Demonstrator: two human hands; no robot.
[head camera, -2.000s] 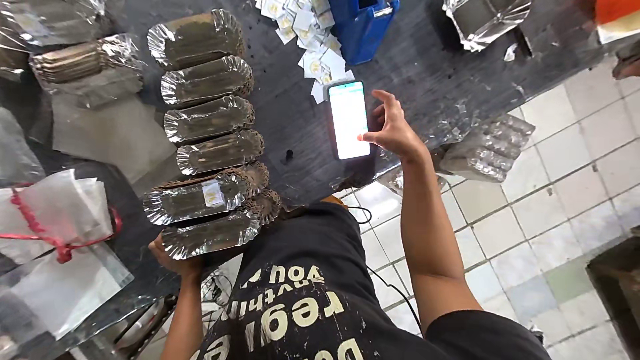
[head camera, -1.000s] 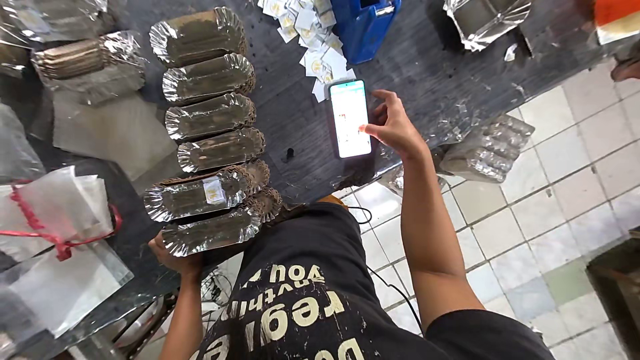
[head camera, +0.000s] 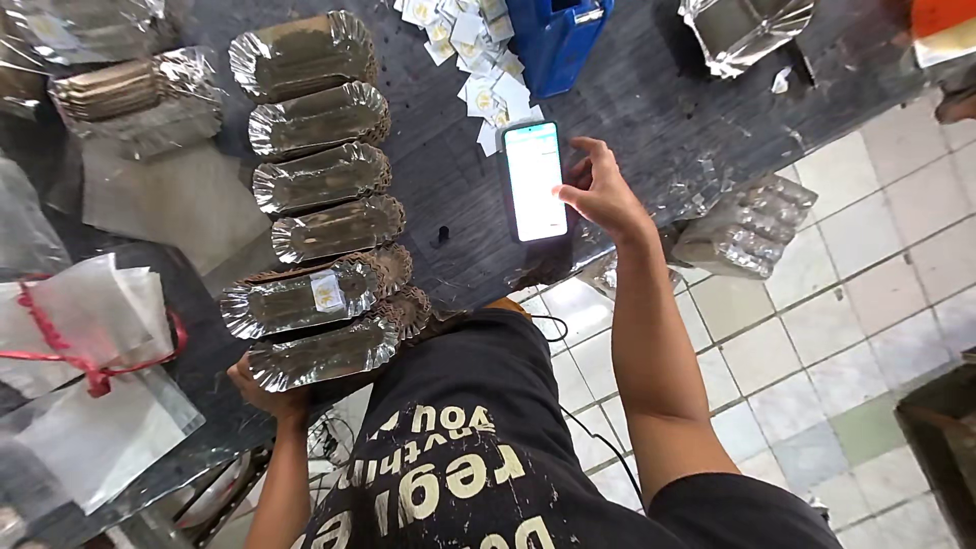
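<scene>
A lit smartphone lies on the dark tabletop. My right hand is at its right edge, thumb on the screen and fingers apart, not gripping it. My left hand is at the table's near edge, partly hidden under the nearest stack of silver-lined paper trays; its fingertips are out of sight. Beside that stack, another stack carries a small white sticker on its top tray. Several more stacks of oblong trays run in a row away from me.
Small white stickers lie scattered beside a blue dispenser. Wrapped tray stacks and plastic bags tied with red ribbon are at the left. A foil tray is at the far right. A plastic-wrapped pack is beyond the table edge.
The content on the phone screen has changed. My right thumb has shifted slightly over the phone, while my left hand stays by the nearest tray stack.
</scene>
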